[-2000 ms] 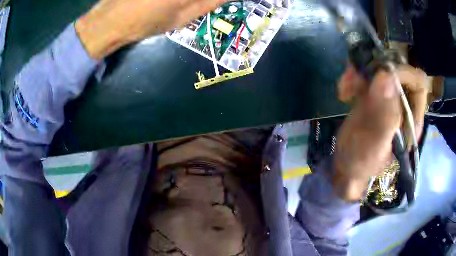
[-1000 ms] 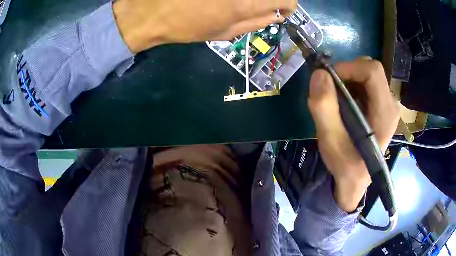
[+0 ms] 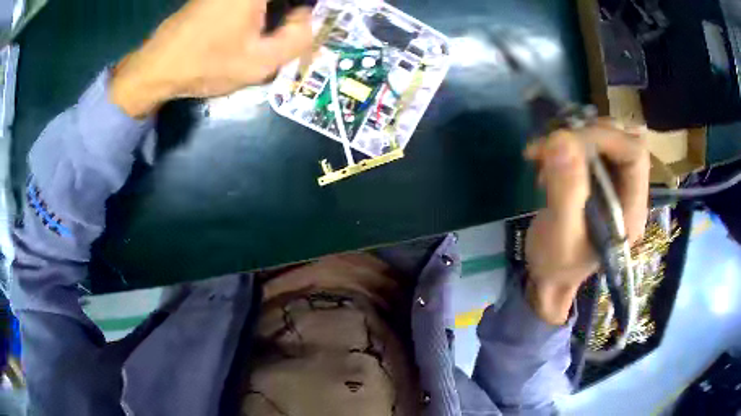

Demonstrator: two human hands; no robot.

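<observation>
A white socket housing (image 3: 417, 114) lies tilted on the dark green mat, with a green circuit board (image 3: 355, 71) inside. A white wire (image 3: 338, 122) runs from the board over the housing's near edge to a loose brass contact strip (image 3: 361, 167) on the mat. My left hand (image 3: 215, 53) is at the housing's upper left side, fingertips at its edge; what they touch is unclear. My right hand (image 3: 581, 195) holds the soldering iron (image 3: 600, 207), its blurred tip pointing up and left, away from the housing.
A black bin (image 3: 650, 321) with gold strips (image 3: 642, 268) stands below the bench at lower right. A cardboard tray (image 3: 673, 154) and dark objects (image 3: 624, 57) are at the right. The mat's front edge (image 3: 325, 255) runs in front of my torso.
Since one second ago, the iron has moved away from the board to the right. My left hand has moved left off the board. The housing and strip appear further left in view.
</observation>
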